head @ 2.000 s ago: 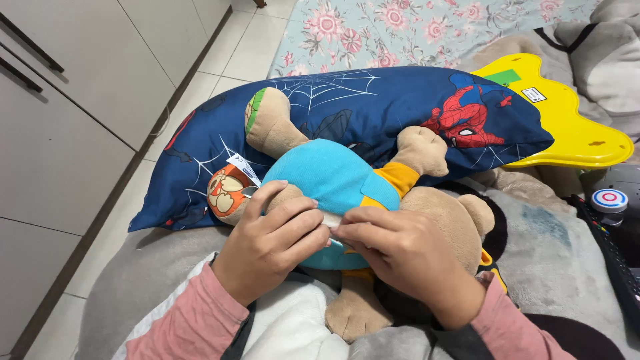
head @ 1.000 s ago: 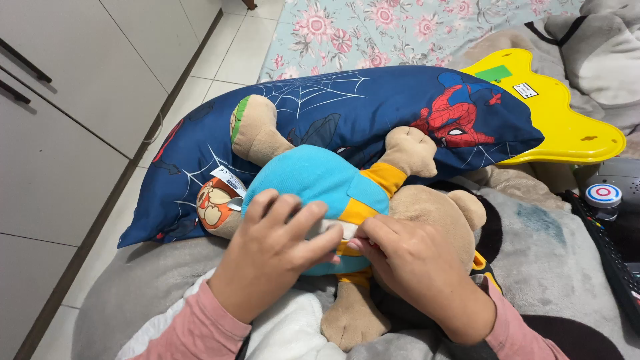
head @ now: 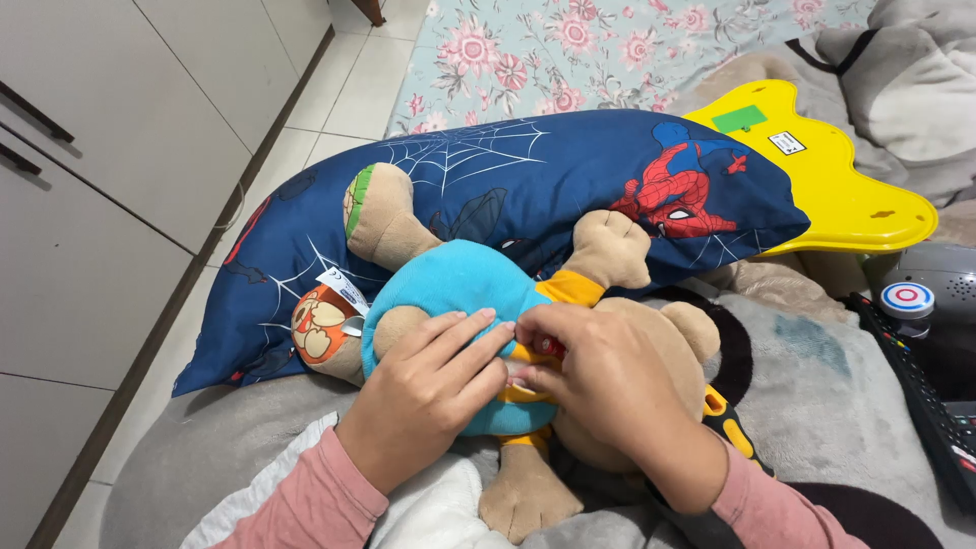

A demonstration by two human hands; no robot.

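Observation:
A beige stuffed toy bear [head: 629, 313] in turquoise and orange clothes lies back up, its head to the right, against a dark blue pillow [head: 473, 160] printed with a superhero and webs. My left hand [head: 431, 389] rests over the lower back of the toy, fingertips at an opening in the cloth. At that opening my right hand [head: 602, 374] pinches a small red object [head: 550, 347], mostly hidden by the fingers; what it is I cannot tell. White material shows between the hands. A fabric tag [head: 343, 290] sticks out by the orange-soled foot.
Grey blankets [head: 808, 366] lie around the toy. Behind the pillow are a yellow plastic piece [head: 854, 198] and a floral sheet [head: 534, 57]. Cabinets [head: 114, 114] stand at left beside the tiled floor. At right are a round-lidded container [head: 906, 301] and a black remote-like device [head: 907, 389].
A red object now shows at my right fingers, where none was visible before. My left hand has come down flatter on the toy after its fingers were raised a second ago.

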